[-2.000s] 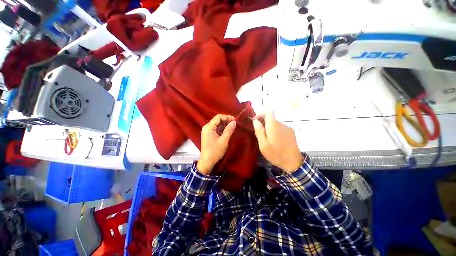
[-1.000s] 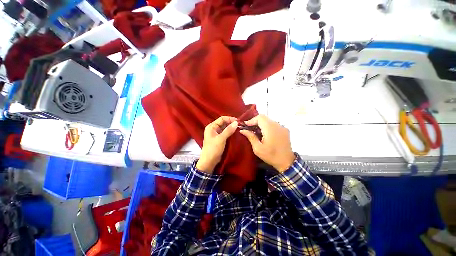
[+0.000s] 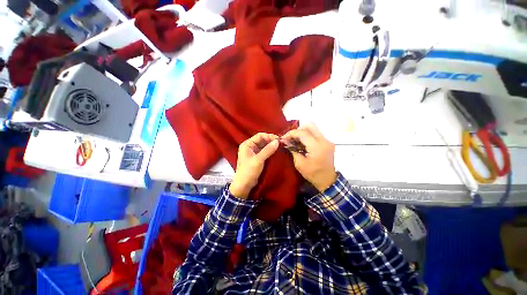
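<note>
A dark-red garment piece (image 3: 237,92) lies rumpled on the white table and hangs over its front edge. My left hand (image 3: 254,161) pinches a small red fold of it between thumb and fingertips. My right hand (image 3: 314,157) is just right of it, fingertips almost touching the left ones. A small dark tool, which looks like thread snips (image 3: 296,146), is held in my right hand, mostly hidden by the fingers. Any thread at the fingertips is too fine to make out.
A white sewing machine (image 3: 427,63) stands at the right, with yellow and red-handled scissors (image 3: 484,155) beside it. A grey vented machine head (image 3: 86,106) and smaller scissors (image 3: 84,153) are left. A blue bin (image 3: 151,230) with red cloth is below left. More red cloth (image 3: 162,31) lies behind.
The dark tool has come into view in my right hand, which has turned and closed in at the left fingertips. The view has shifted slightly. The garment lies much as before.
</note>
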